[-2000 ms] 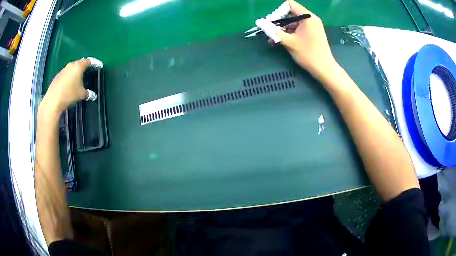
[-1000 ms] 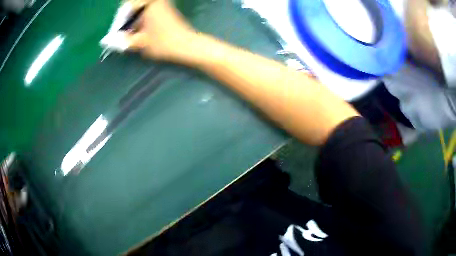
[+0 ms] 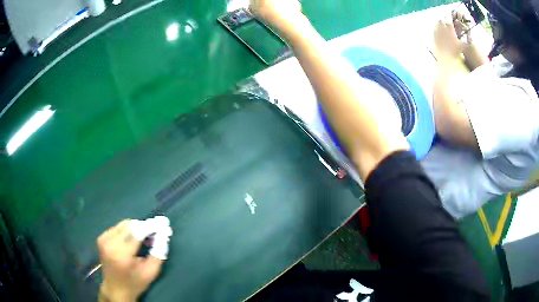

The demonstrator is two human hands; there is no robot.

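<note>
My right hand (image 3: 275, 10) is at the top edge, partly cut off. Its white-covered fingertips are at the camera-hole end of a black phone frame (image 3: 260, 41) over the green belt and appear to grip it. My left hand (image 3: 127, 256) is low at the left over the dark mat, fingers closed. A dark piece shows between its white finger cots and a thin pale tip behind them, which look like the tweezers (image 3: 146, 245). Rows of small dark bars (image 3: 182, 184) lie on the mat beyond this hand. The strip's near part is hidden or blurred.
A blue ring-shaped reel (image 3: 422, 118) is on the white surface, partly behind my right forearm. Another person's arm (image 3: 452, 88) and hands are at the upper right. The glossy green belt (image 3: 106, 106) runs beyond the mat (image 3: 236, 236). A pale scrap (image 3: 250, 203) lies on the mat.
The view has swung right. My right hand has moved from above the mat to the phone frame on the belt. My left hand has come over the mat, near the strip.
</note>
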